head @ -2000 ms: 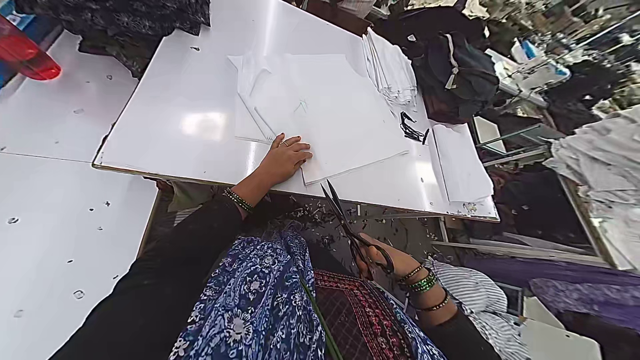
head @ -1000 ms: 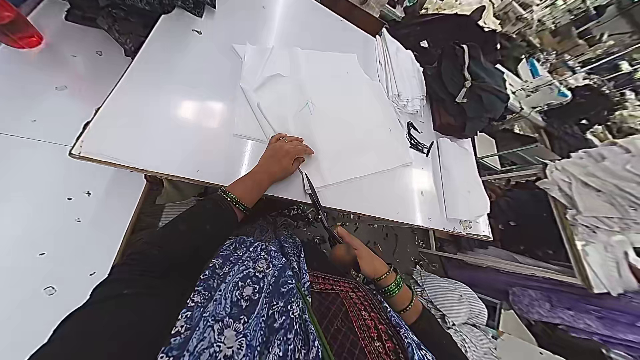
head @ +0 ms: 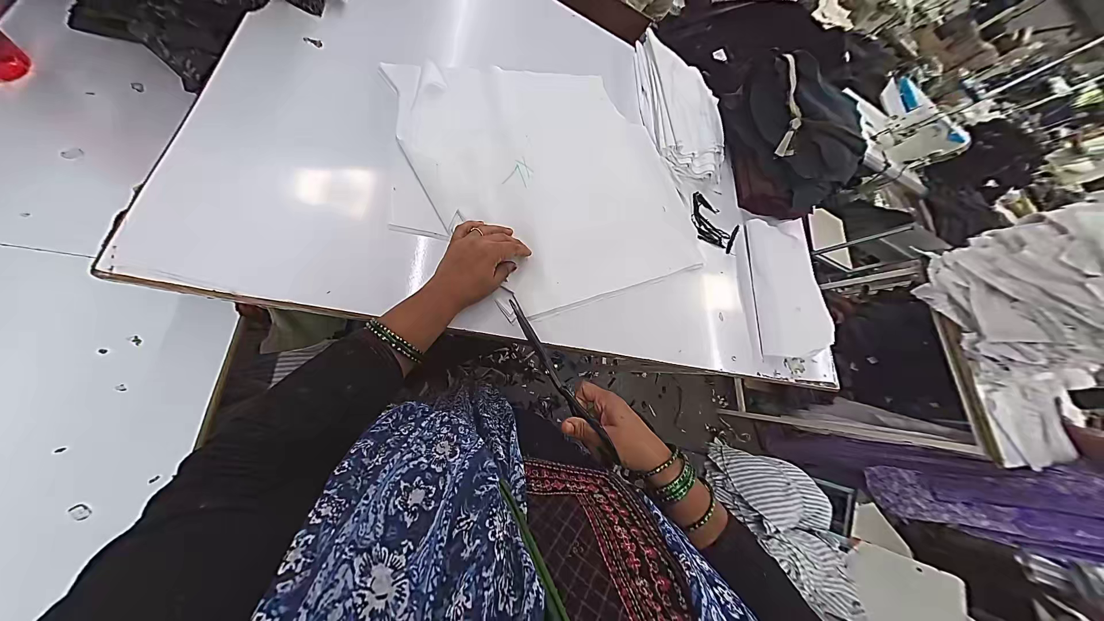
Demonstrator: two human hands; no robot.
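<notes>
White cut pieces of fabric [head: 569,198], stacked in layers, lie on the white table, with a small green mark on the top piece. My left hand [head: 483,263] rests on their near left corner, its fingers pressing down on the layers. Black-handled scissors [head: 552,369] are in my right hand [head: 614,427], below the table's near edge. Their blades point up and left, look nearly closed, and the tip is at the small corner just below my left fingers. Whether fabric lies between the blades cannot be seen.
Folded white cloths [head: 681,112] and black strips [head: 711,224] lie right of the pieces. A white stack [head: 787,289] sits at the table's right end, near a dark bag [head: 789,129]. Dark fabric [head: 172,39] lies at the upper left. The table edge [head: 285,306] runs close by.
Two seconds ago the scissors were spread open below the fabric; their blades have since come together and their tip is now at the corner by my left hand. My left hand stays on the fabric.
</notes>
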